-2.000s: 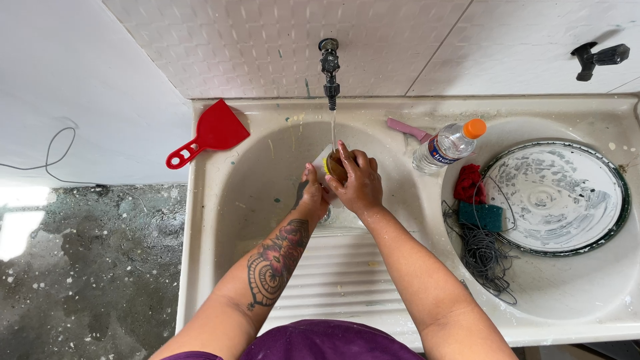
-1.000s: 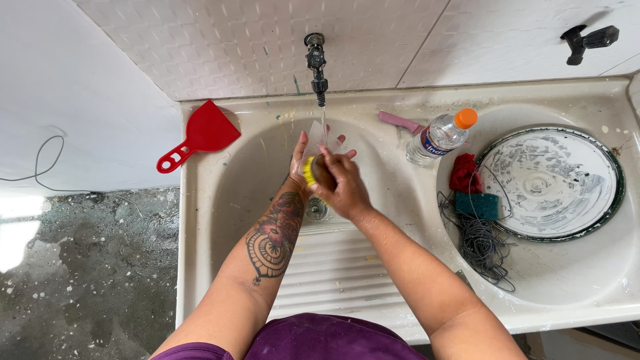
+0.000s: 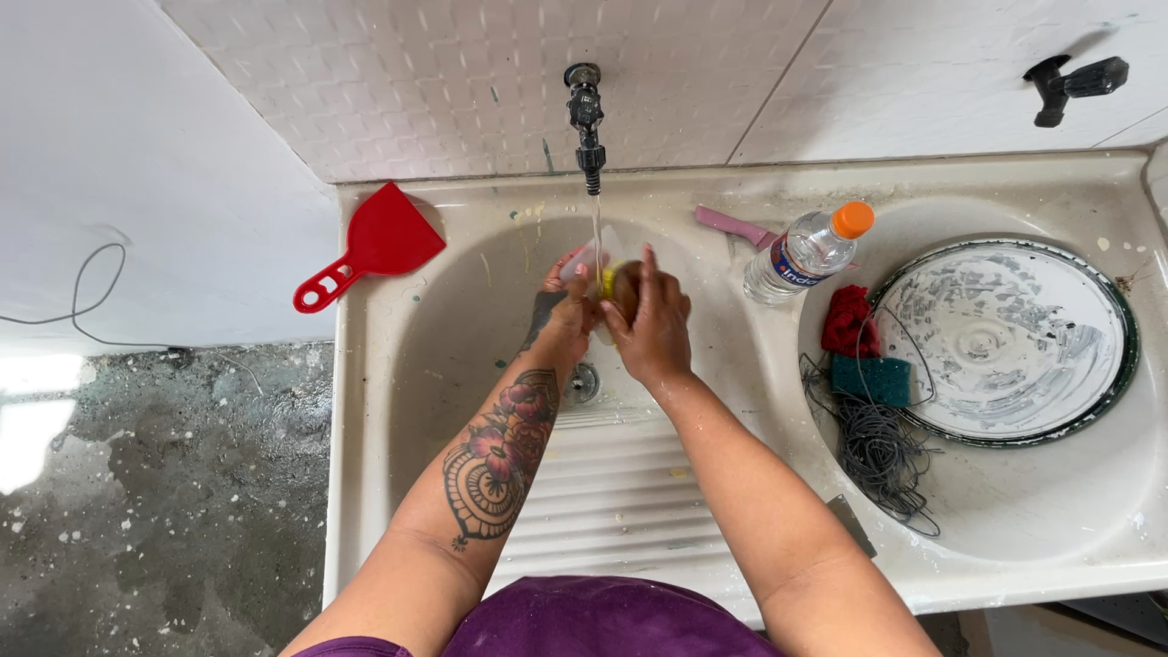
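Water runs from the black tap (image 3: 586,128) onto both hands over the left basin. My left hand (image 3: 570,306) holds a thin, translucent whitish sheet-like piece (image 3: 620,245), partly hidden by the fingers and blurred. Against that piece, my right hand (image 3: 655,324) grips a small round scrubbing brush (image 3: 625,285) with a brown back and yellow bristles. The metal drain (image 3: 581,383) shows just below the hands, above the ribbed washboard slope (image 3: 630,493) of the sink.
A red plastic scraper (image 3: 388,233) lies on the left rim. On the divider are a pink-handled tool (image 3: 730,224) and a clear bottle (image 3: 794,260) with an orange cap. The right basin holds a paint-smeared round lid (image 3: 1004,338), red cloth (image 3: 850,321), green scouring pad (image 3: 871,380) and tangled grey cord (image 3: 881,456).
The brush hand has moved from the lower part of the translucent piece to its right side, with fingers now more extended. The left hand still holds the piece under the running water.
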